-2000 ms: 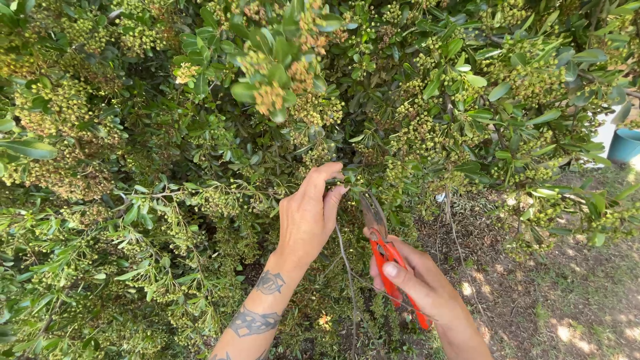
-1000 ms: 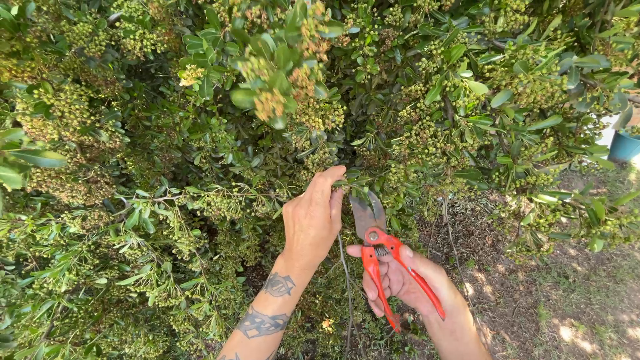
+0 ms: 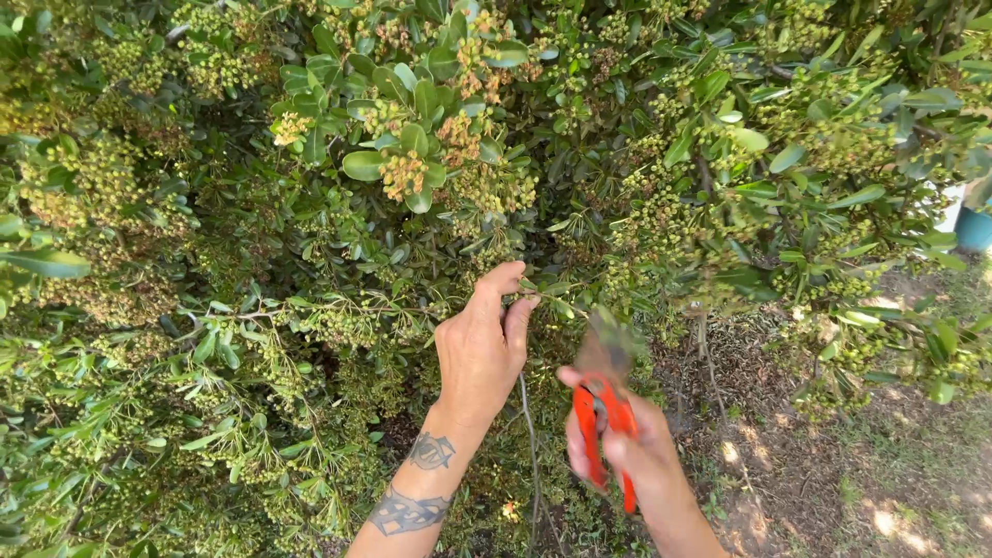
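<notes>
Near the middle of the view, my left hand (image 3: pixel 484 345) pinches a thin leafy twig (image 3: pixel 554 296) between thumb and fingertips. To its right, my right hand (image 3: pixel 632 442) is closed around the red handles of a pair of pruning shears (image 3: pixel 604 411). The shears' blades point up beside the twig and are blurred, so whether they touch it cannot be told. Around both hands spreads a dense shrub with green leaves and clusters of small berries (image 3: pixel 496 186).
A bare thin stem (image 3: pixel 531 457) hangs below my left hand. Dry ground with leaf litter and patchy grass (image 3: pixel 837 465) lies at the lower right. A teal container (image 3: pixel 973 229) stands at the right edge, behind branches.
Both hands stay near the same twig. The shears' handles, spread wide one second ago, are now closer together, and the blades have tilted and blurred with motion.
</notes>
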